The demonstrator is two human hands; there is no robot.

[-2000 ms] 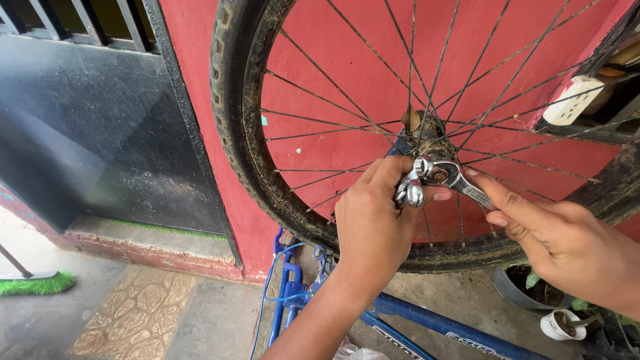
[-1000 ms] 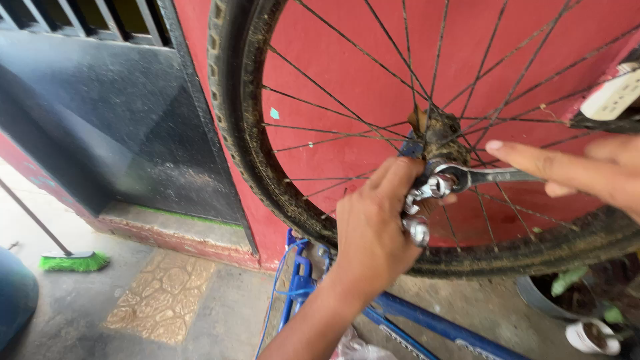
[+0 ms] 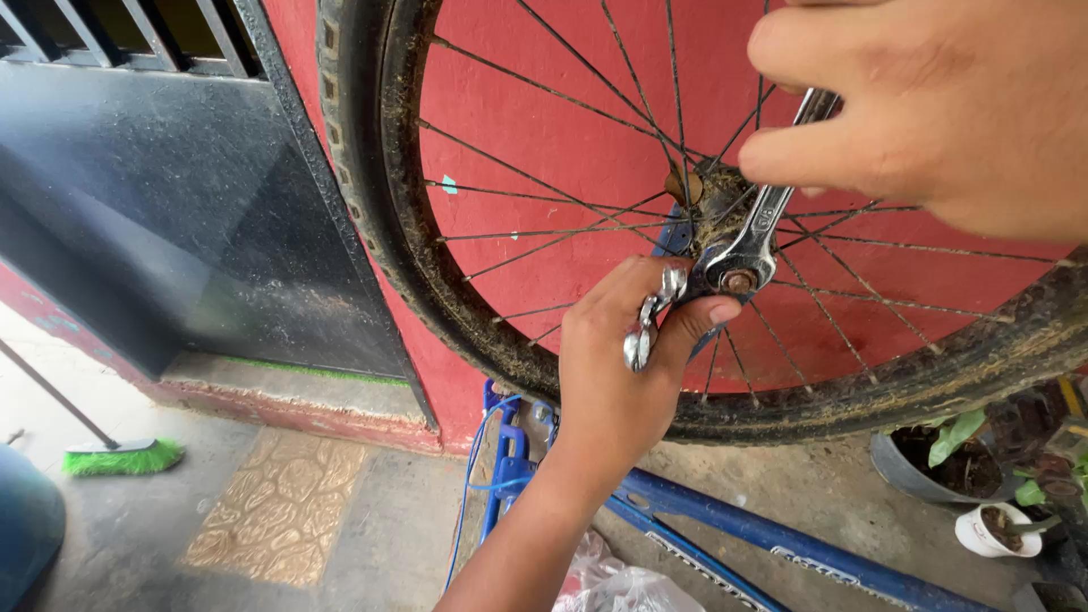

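Note:
A chrome open-end wrench (image 3: 765, 223) sits with its jaw around the rusty axle nut (image 3: 738, 280) of a muddy bicycle wheel (image 3: 476, 314). My right hand (image 3: 926, 110) has its fingers around the upper part of the handle, at the top right. Just left of the nut, my left hand (image 3: 625, 357) is closed around other chrome wrenches (image 3: 654, 319), whose ends stick out between finger and thumb; its thumb lies beside the nut. Behind the hands is the dirty wheel hub (image 3: 718, 200). Below the wheel runs the blue bicycle frame (image 3: 748, 527).
A red wall (image 3: 527, 110) stands close behind the wheel, with a dark metal door (image 3: 195, 221) to the left. A green broom (image 3: 123, 457) and a blue container (image 3: 25, 518) are at lower left. Potted plants (image 3: 914, 480) and a plastic bag (image 3: 625, 591) are below.
The wrench on the nut has swung from pointing right to pointing up and right. My right hand has moved up with its handle. My left hand stays beside the hub.

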